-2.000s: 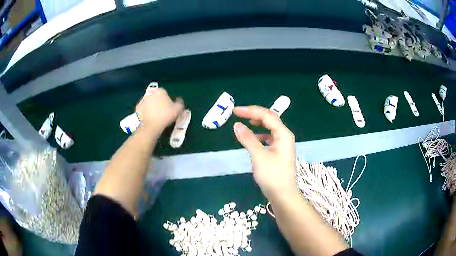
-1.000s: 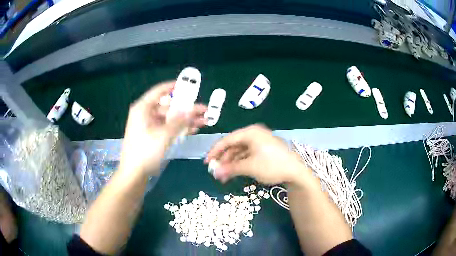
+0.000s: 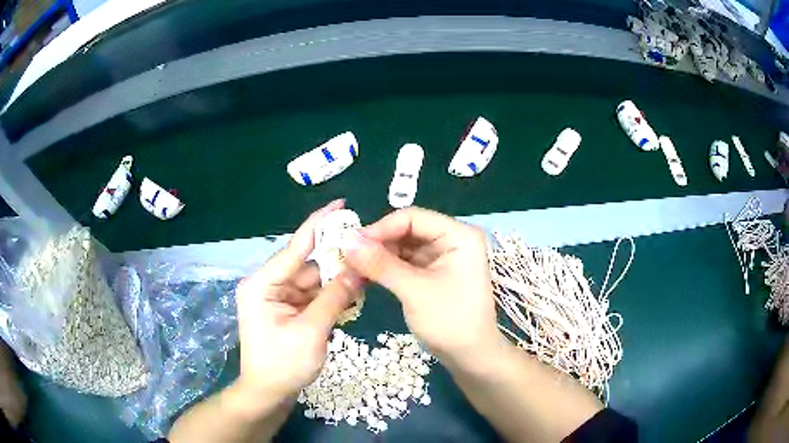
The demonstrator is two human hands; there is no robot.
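My left hand [image 3: 290, 316] holds a long white car piece [image 3: 336, 234] upright above the near rail, thumb and fingers around it. My right hand [image 3: 432, 281] has its thumb and fingertips pressed against the piece's face; a small part between the fingertips cannot be made out. Below the hands a heap of small cream parts [image 3: 368, 385] lies on the dark green worktop, partly behind my left hand.
The conveyor belt [image 3: 234, 112] carries painted car shells [image 3: 324, 158] and long white pieces. A clear plastic bag [image 3: 78, 320] of parts lies left, by the grey post [image 3: 35, 195]. A cord bundle [image 3: 558, 311] lies right of the heap. Grey parts [image 3: 692, 52] sit far upper right.
My left hand has brought the white piece from over the belt to near the rail. My right hand has moved up from the heap area to meet it. Belt pieces have shifted right.
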